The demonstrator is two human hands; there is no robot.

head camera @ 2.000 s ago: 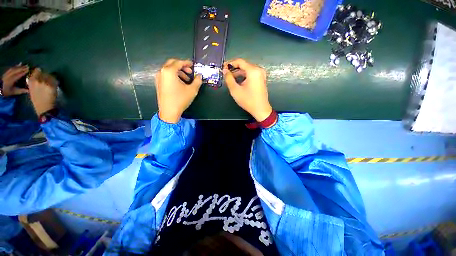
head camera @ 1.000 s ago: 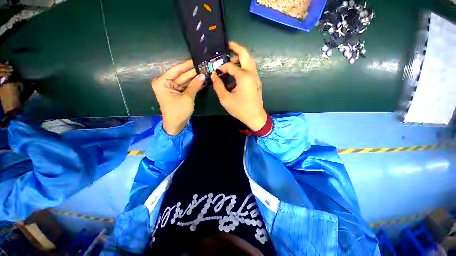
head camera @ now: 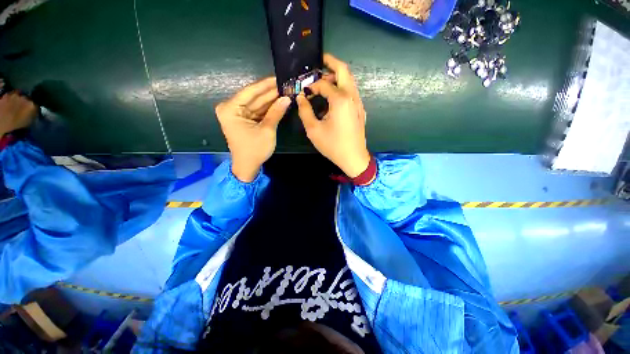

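An open black phone body (head camera: 296, 41) stands out from me, its far end cut off by the top edge. White and orange strips show along its middle. Its near end has a circuit board (head camera: 300, 86) with green-blue and silver parts. My left hand (head camera: 253, 124) is at the near left corner, fingers curled against the edge. My right hand (head camera: 337, 114) is at the near right corner, with a small dark component (head camera: 309, 91) at its thumb and index finger over the board. The fingertips partly hide the near edge.
A blue bin (head camera: 433, 26) with small tan pieces is at the top edge. A pile of black and silver-white components (head camera: 478, 34) lies right of it. A white sheet (head camera: 598, 100) is at the far right. Another worker's hand (head camera: 15, 112) and blue sleeve are at the left.
Since two seconds ago the phone's near end has come up closer to me and both hands have closed in on it. Since one second ago, hands and phone have shifted only slightly.
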